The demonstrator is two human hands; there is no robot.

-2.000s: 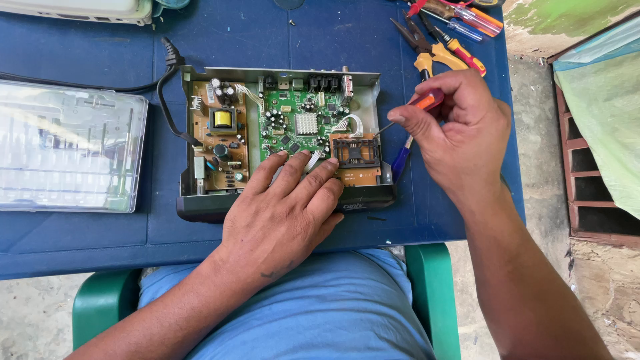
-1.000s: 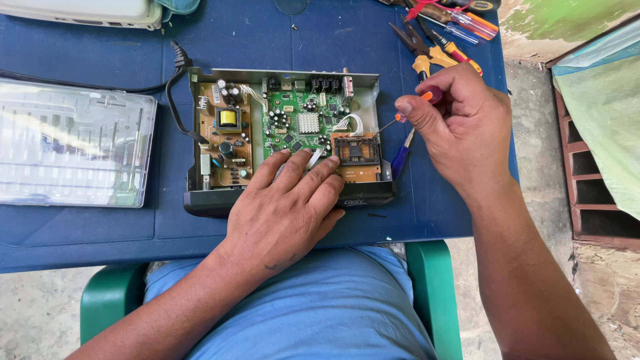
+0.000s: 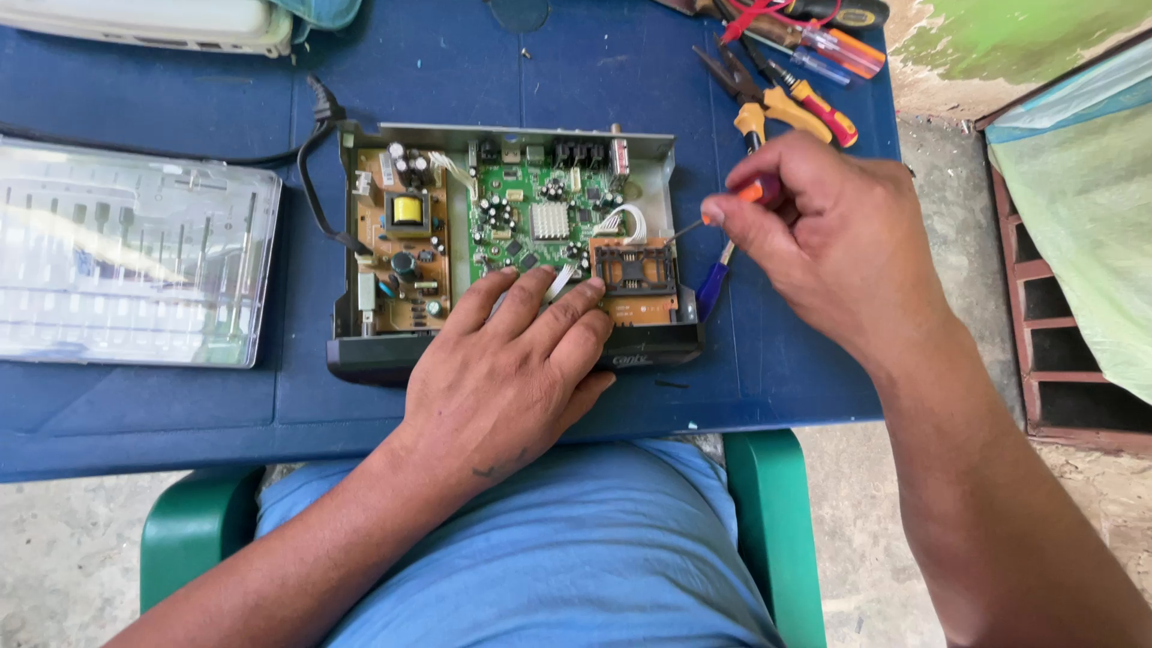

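An opened set-top box [image 3: 513,346] lies on a blue table, its circuit boards exposed. My left hand [image 3: 522,351] rests palm down over its front edge, fingertips on the lower part of the green main board [image 3: 531,193]. Between thumb and fingers, my right hand [image 3: 810,225] holds a small screwdriver [image 3: 751,192] with an orange and dark handle. The thin shaft slants down left, its tip at the upper right corner of the brown card-reader board [image 3: 646,310]. The power supply board [image 3: 409,297] sits in the left part of the case.
At left lies a clear plastic case of bits [image 3: 135,261]. A black power cord [image 3: 315,162] runs to the box. Pliers [image 3: 751,94] and several screwdrivers [image 3: 837,54] lie at the upper right. A blue-handled tool [image 3: 713,292] lies right of the box, near my right hand.
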